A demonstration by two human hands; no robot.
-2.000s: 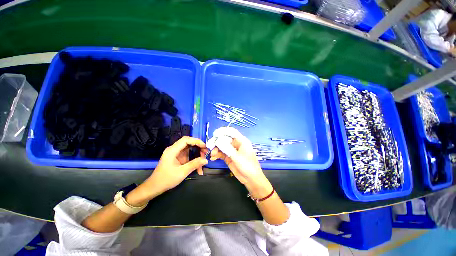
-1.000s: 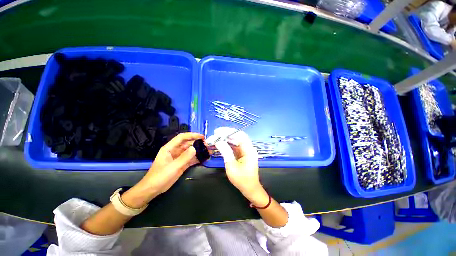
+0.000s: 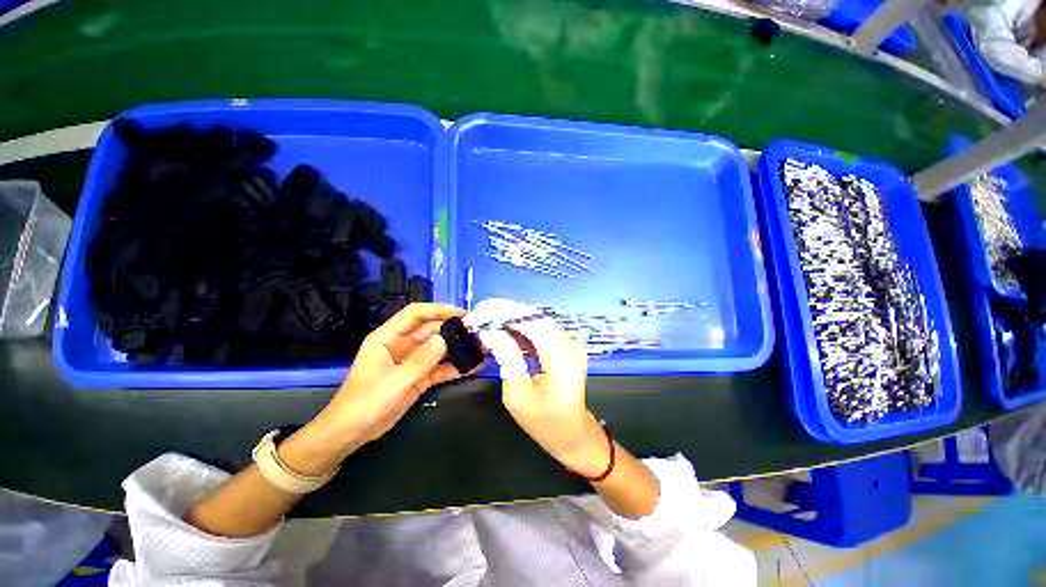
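Observation:
My left hand (image 3: 396,365) holds a black plastic housing (image 3: 461,345) between thumb and fingers, over the near edge where the left and middle trays meet. My right hand (image 3: 545,373), with white coverings on its fingers, is close against the housing's right side. A thin rod seems to lie at its fingertips, but it blends with the rods behind, so its grip is unclear. The middle blue tray (image 3: 642,155) holds loose silver rods (image 3: 533,249) in small groups. The left blue tray (image 3: 344,115) holds a heap of black housings (image 3: 229,252).
A narrower blue tray (image 3: 789,344) at the right is full of silver-and-black rods (image 3: 855,298). A clear plastic box (image 3: 29,258) stands at far left. Beyond the trays runs a green belt (image 3: 379,52) with a small black piece (image 3: 764,30). Another person's white sleeve (image 3: 1004,40) shows at top right.
The black housing shows more clearly in my left hand than two seconds ago. A rod seen slanting up from my right fingers one second ago now lies lower. The black piece on the belt moved right.

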